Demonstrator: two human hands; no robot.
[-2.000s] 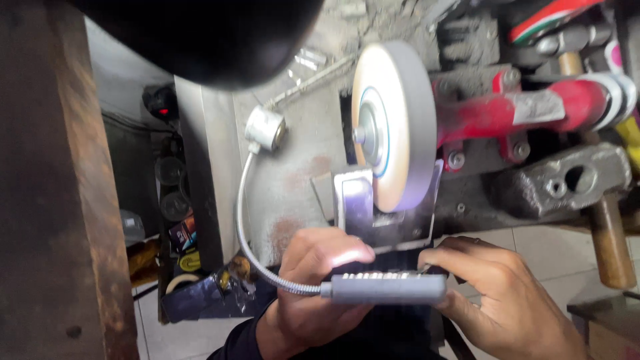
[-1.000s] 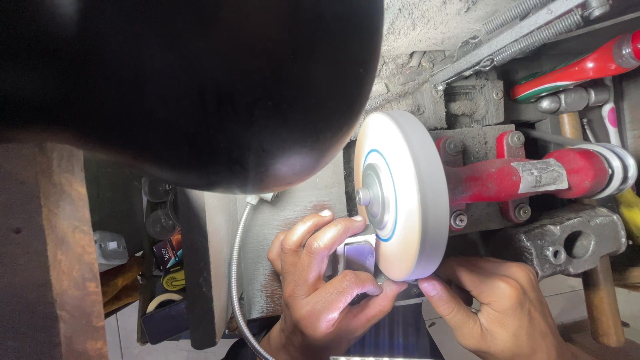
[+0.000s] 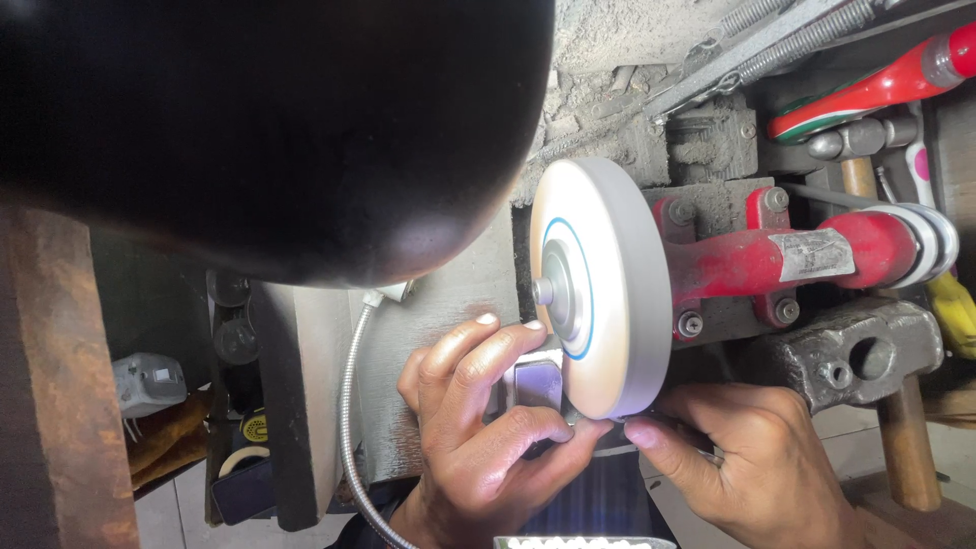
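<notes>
A pale grinding wheel (image 3: 610,290) stands on a red bench grinder spindle housing (image 3: 732,263), its rim smooth-looking. My left hand (image 3: 488,427) rests its fingers on the metal tool rest (image 3: 538,381) left of the wheel, with thumb and fingertips near the wheel's lower edge. On the right, my right hand (image 3: 747,457) pinches a small, thin metal piece (image 3: 709,456) at the wheel's lower rim; most of it is hidden by the fingers. An LED lamp head (image 3: 583,543) shines at the bottom edge, on a flexible metal gooseneck (image 3: 351,412).
A large dark rounded object (image 3: 290,130) blocks the upper left. A heavy hammer head (image 3: 862,351) with a wooden handle (image 3: 907,450) lies at right, below a ball-peen hammer (image 3: 862,139) and a red-green tool handle (image 3: 877,88). A wooden beam (image 3: 69,366) runs down the left.
Both hands have moved from beside the lamp head up to the wheel's lower edge, the left onto the tool rest. The dark rounded object now covers more of the view.
</notes>
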